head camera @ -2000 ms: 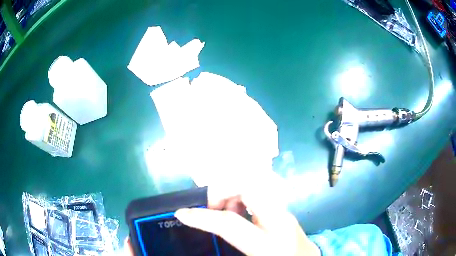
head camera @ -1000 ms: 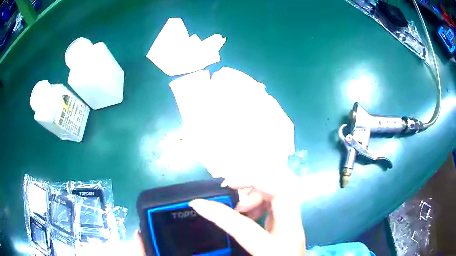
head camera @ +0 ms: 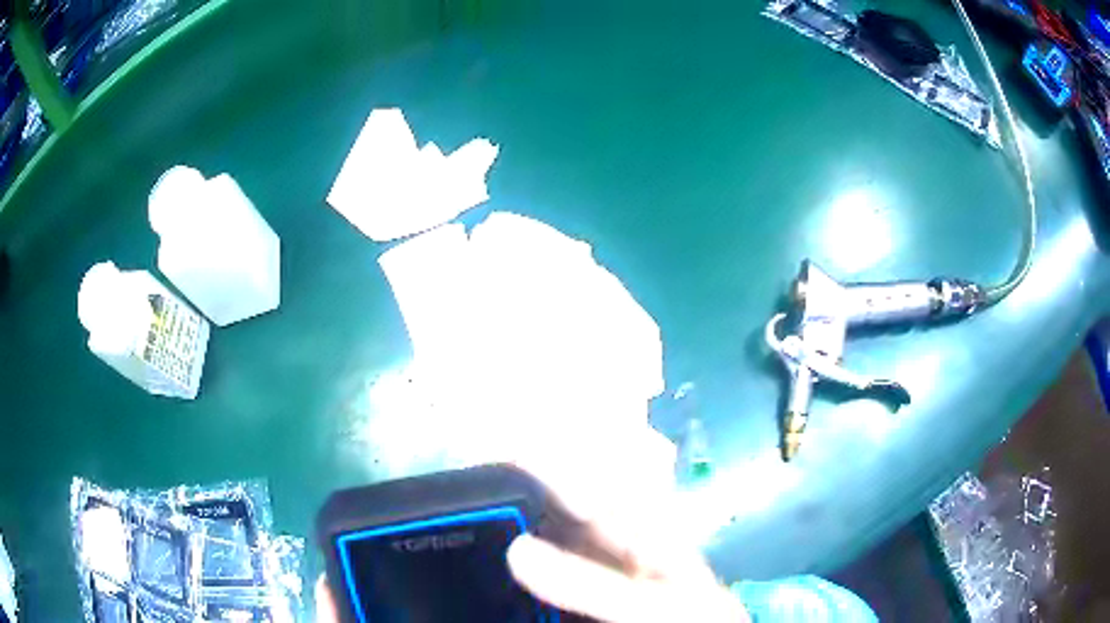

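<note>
A handheld tester (head camera: 426, 493), black with a blue-edged face and a dark lens panel lettered "TOPDON", is at the bottom centre, cut off by the picture's edge. My right hand (head camera: 596, 554) holds its right side, fingers and palm overexposed, one finger at the panel's right edge. Only a sliver of my left hand (head camera: 325, 602) shows at the tester's left edge; the rest is out of the picture. A clear film pack of lens panels (head camera: 177, 554) lies at the lower left. White wipes (head camera: 523, 316) lie in a loose pile beyond the tester.
Two white bottles (head camera: 219, 250) (head camera: 146, 335) lie at the left. A silver air blow gun (head camera: 828, 329) lies at the right on its thin hose (head camera: 1026, 207). A clear pack with a black item (head camera: 895, 49) is at the far right. Clear scraps (head camera: 998, 548) are below the table's right edge.
My right finger has moved right, off the lettering to the panel's right edge, and the lettering now shows whole. The view has shifted slightly; my hands still hold the tester.
</note>
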